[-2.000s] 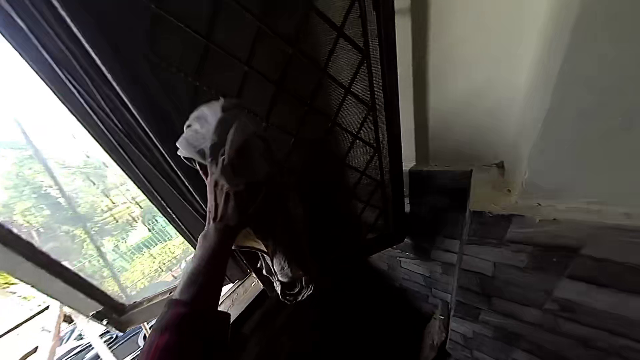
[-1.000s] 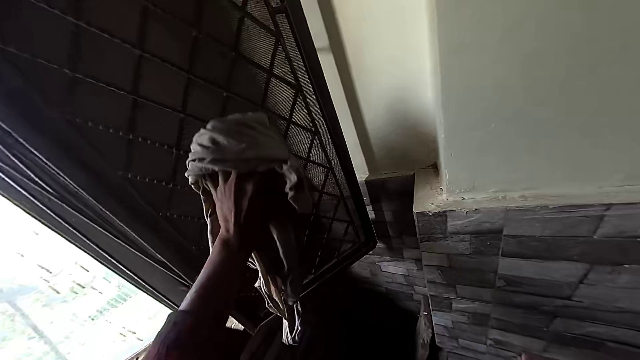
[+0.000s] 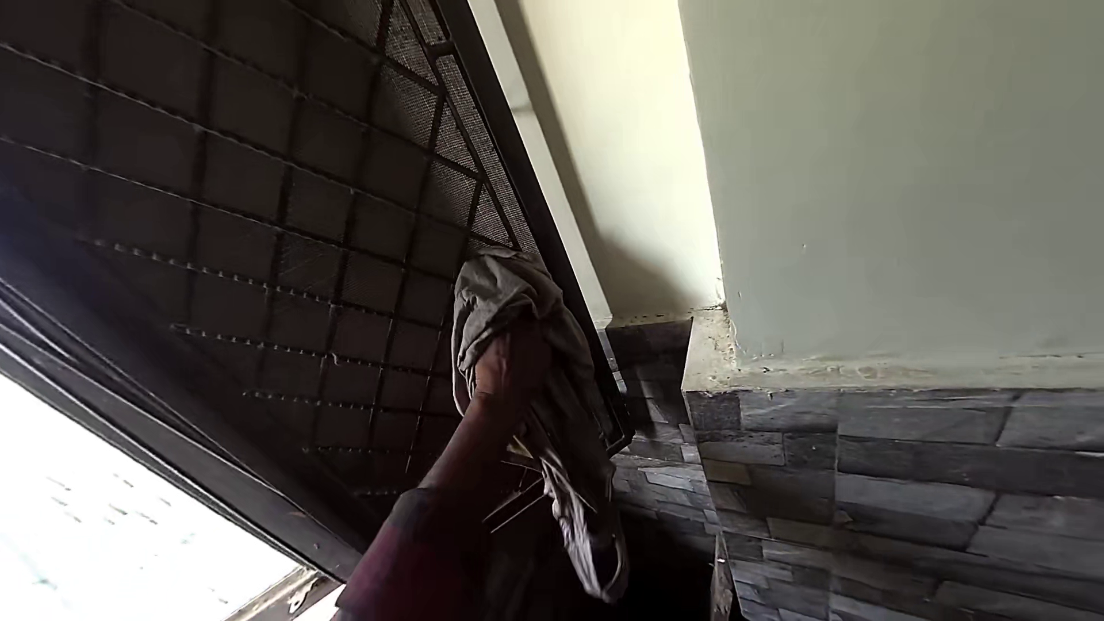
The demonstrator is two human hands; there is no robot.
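Bunched grey cloth (image 3: 504, 289) is held in my left hand (image 3: 509, 366), pressed against the right part of a dark metal grille with mesh behind it (image 3: 328, 224). The cloth covers most of the fingers, and a long end of it hangs below the wrist. My left forearm, in a dark reddish sleeve, comes up from the lower edge of the view. The grille has twisted bars crossing in a diamond pattern, within a dark frame (image 3: 492, 121). My right hand is not in view.
A pale painted wall (image 3: 897, 190) with grey stone-look tiles (image 3: 914, 483) below it stands at the right. A rough ledge (image 3: 828, 375) runs between them. Bright outdoor light shows at the lower left, past a dark frame bar (image 3: 198, 457).
My left hand and the cloth have moved rightward across the grille, close to its right frame. The view has shifted toward the wall.
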